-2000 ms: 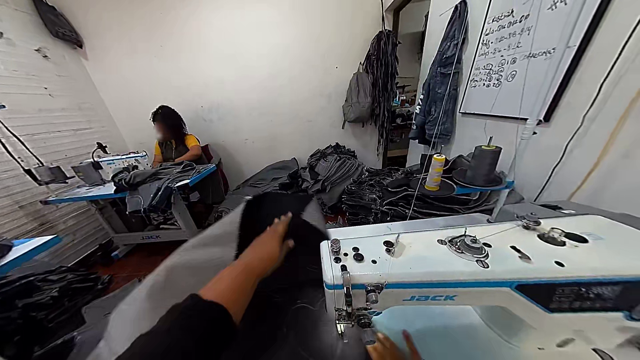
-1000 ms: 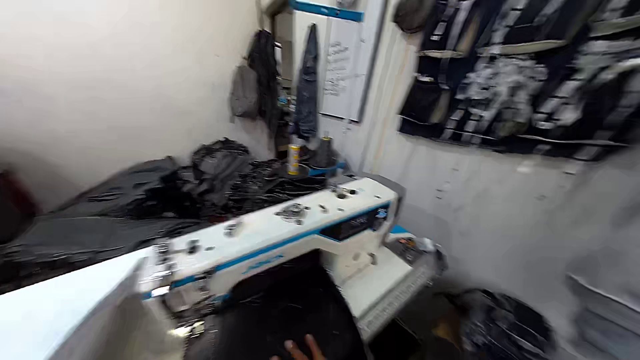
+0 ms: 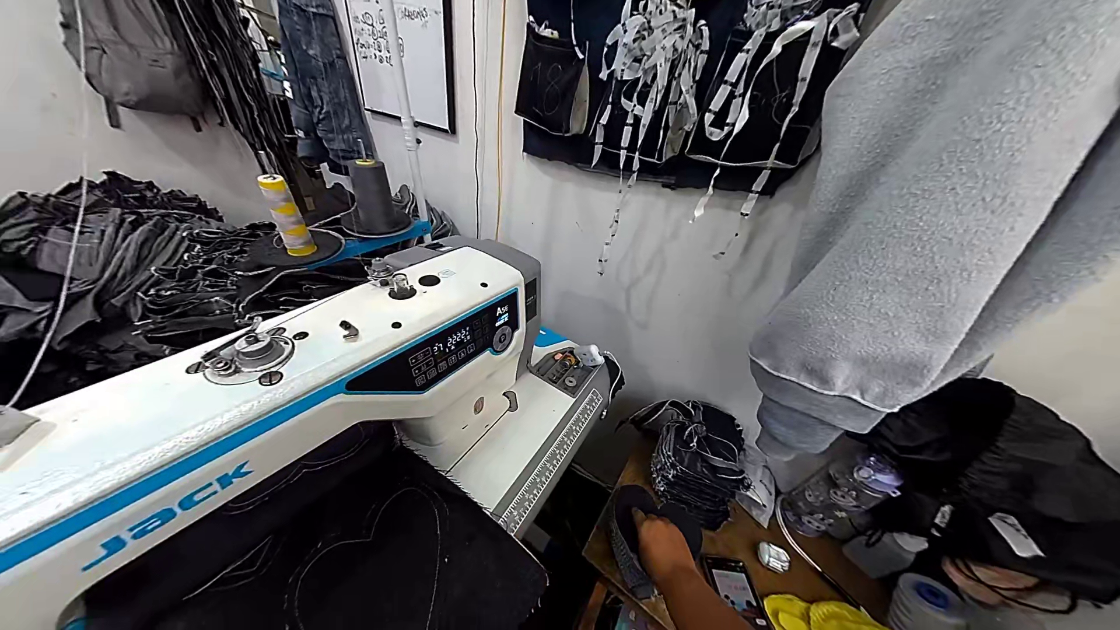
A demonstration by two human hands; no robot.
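My right hand (image 3: 662, 542) is at the left side of a small wooden table (image 3: 612, 547), its fingers closed on dark fabric pieces (image 3: 632, 534); the fingertips are hidden in the cloth. Beside it, a tied stack of dark denim pieces (image 3: 697, 459) stands near the wall. My left hand is out of view. A white Jack sewing machine (image 3: 289, 376) fills the left and centre, its display panel (image 3: 446, 350) lit. Under its arm lies a dark denim panel (image 3: 411, 542) with light curved stitching.
On the small table are a phone (image 3: 733, 586), a yellow cloth (image 3: 818, 612), a clear bottle (image 3: 844, 494) and a black bag (image 3: 1006, 481). Grey fleece (image 3: 945, 210) hangs at the right. Thread cones (image 3: 286, 214) stand behind the machine, near heaped dark garments (image 3: 96, 262).
The view has swung far to the right and down. My right hand is now at the small table with dark fabric; a hand was on dark cloth by the machine one second ago.
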